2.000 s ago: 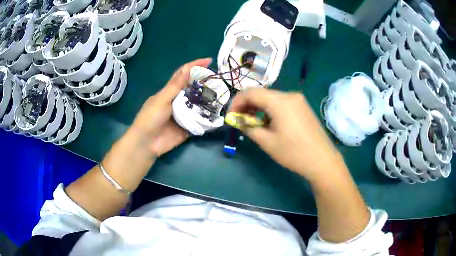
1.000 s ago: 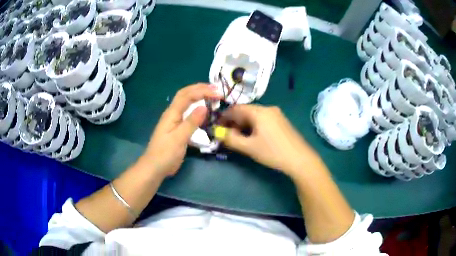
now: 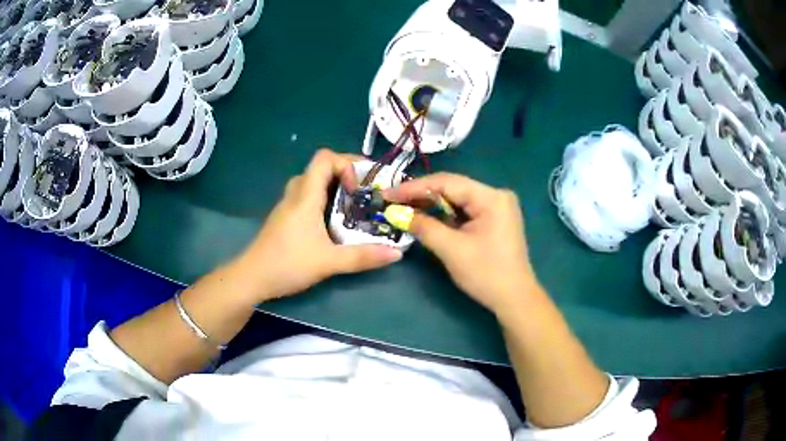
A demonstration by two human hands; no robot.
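Observation:
My left hand (image 3: pixel 315 226) holds the white rear housing (image 3: pixel 338 234) around its left side and lower rim, with the dark circuit board (image 3: pixel 366 214) facing up. My right hand (image 3: pixel 461 228) is at the housing's right side, fingertips over the board. Something yellow (image 3: pixel 399 217) shows at its thumb tip, and a thin piece, perhaps tweezers, lies between its fingers. Wires (image 3: pixel 398 159) in red, black and other colours run from the round opening of the white camera body (image 3: pixel 465 65) to the housing. What the right fingertips grip is hidden.
Stacked white housings stand at the left (image 3: pixel 151 108) and right (image 3: pixel 711 250). A fluffy white bundle of rings or cord (image 3: pixel 606 188) lies beside the right stacks. A small dark piece (image 3: pixel 519 121) lies on the green table (image 3: pixel 284 103). A blue bin (image 3: pixel 77 301) is at lower left.
The housing was tilted and partly covered by my left fingers; now its board faces up in my left hand. The black cable with a blue end, seen below it earlier, no longer shows.

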